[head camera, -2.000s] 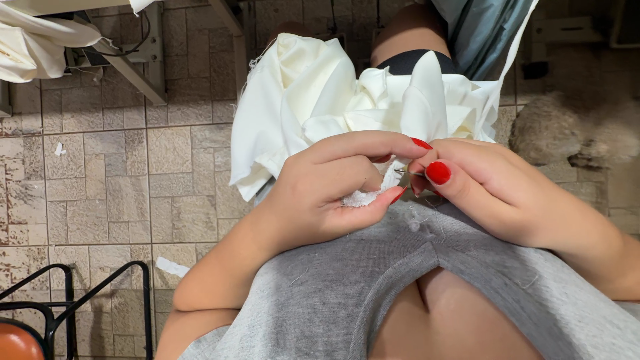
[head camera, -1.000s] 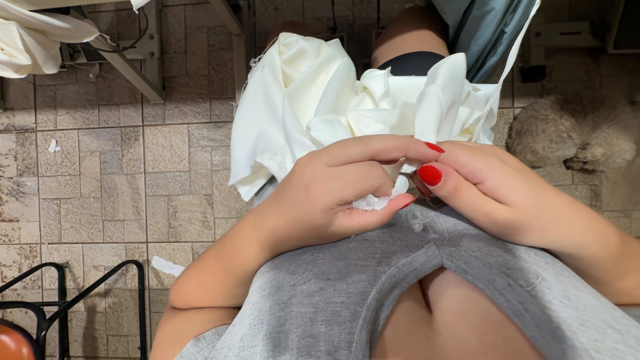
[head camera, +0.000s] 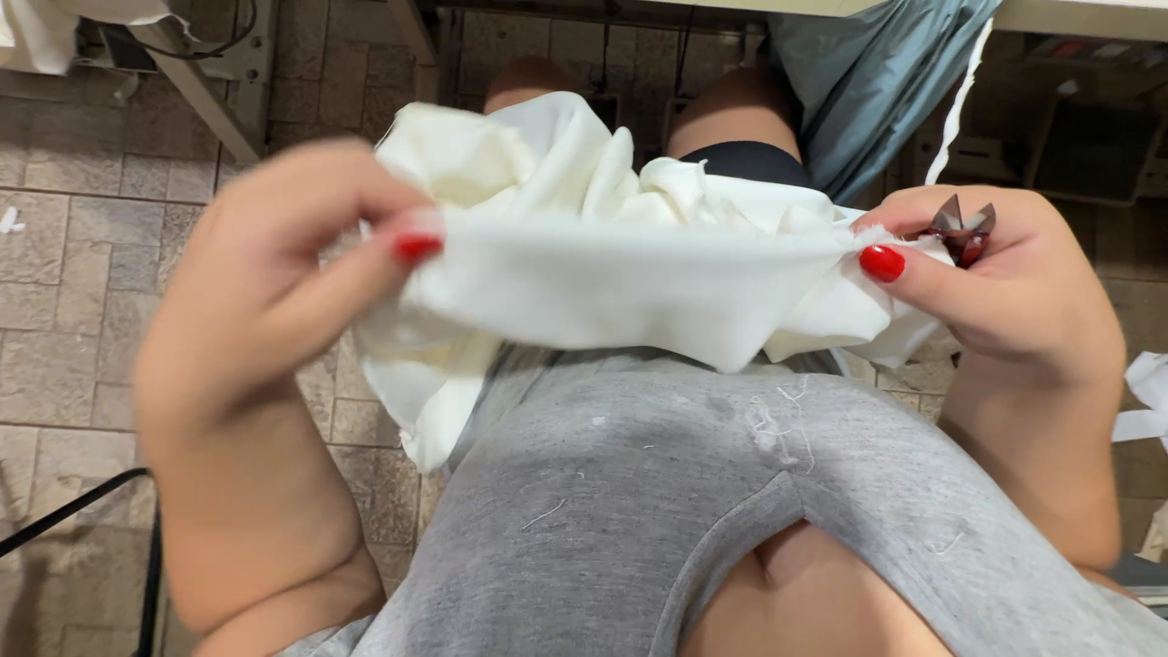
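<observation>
A length of white fabric (head camera: 630, 283) is stretched between my two hands above my lap, its upper edge nearly straight. My left hand (head camera: 301, 265), blurred, pinches that edge between thumb and finger at the left end. At the right end, my right hand (head camera: 995, 265) grips the fabric's frayed edge between thumb and forefinger. Small thread snips (head camera: 963, 226) with dark pointed blades stick up out of my right hand, their handles mostly hidden. More of the white fabric lies bunched over my knees. Loose threads (head camera: 776, 424) cling to my grey garment.
Blue-grey cloth (head camera: 876, 91) hangs from a table edge (head camera: 1077, 16) at the upper right, beside a narrow white strip (head camera: 960, 105). Metal table legs (head camera: 205, 87) stand at the upper left. A black metal frame (head camera: 78, 511) is at the lower left, and white scraps (head camera: 1145, 411) are at the right edge.
My hands were close together over my lap and have moved apart, with the fabric now drawn out between them. The snips' blades have come into plain sight at my right hand.
</observation>
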